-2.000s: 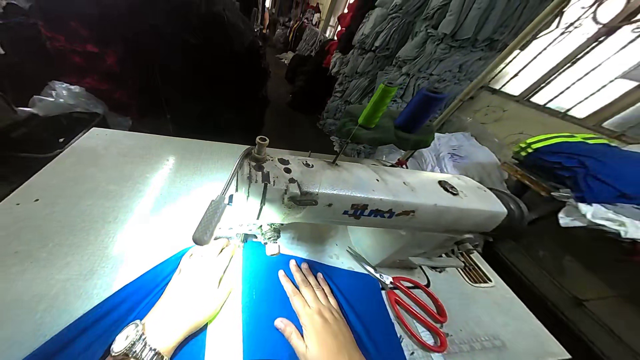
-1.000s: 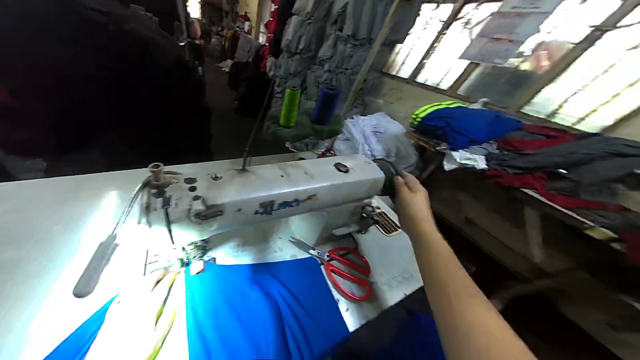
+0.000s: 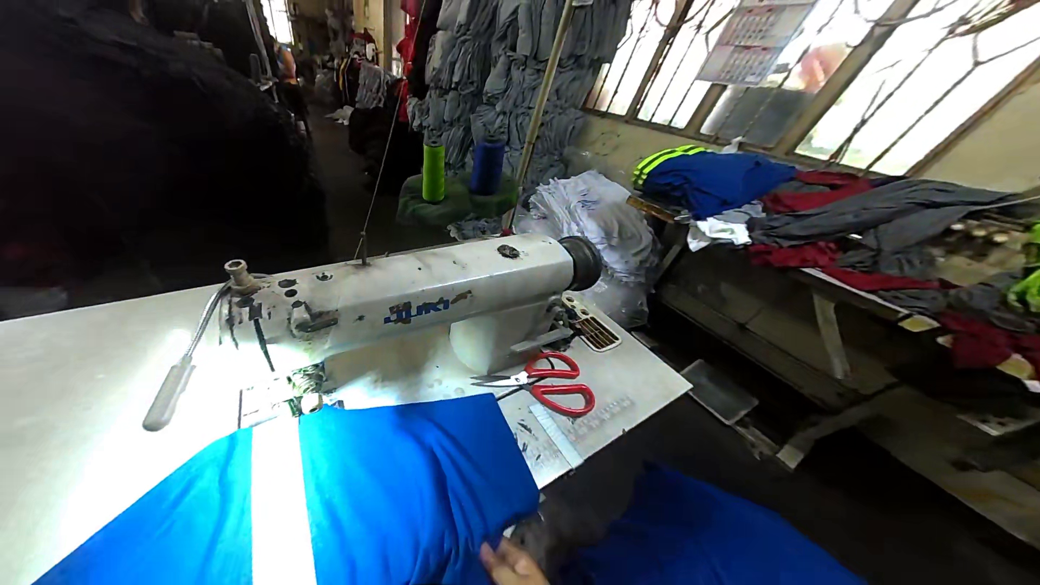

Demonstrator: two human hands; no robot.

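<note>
A white Juki sewing machine stands on a pale table, with its needle and presser foot area at the left, lit by a lamp. Blue fabric with a white strip lies from the presser foot to the table's front edge. At the bottom, my right hand touches the right edge of this fabric; its grip is mostly cut off by the frame. My left hand is out of view. Red-handled scissors lie by the machine's base, right of the fabric.
Green and blue thread cones stand behind the machine. A side bench at the right bears piled garments. More blue fabric hangs below the table's right corner. A white bundle sits behind the handwheel.
My right hand has left the machine's handwheel and come down to the fabric's right edge. My left hand, on the fabric two seconds ago, is no longer seen.
</note>
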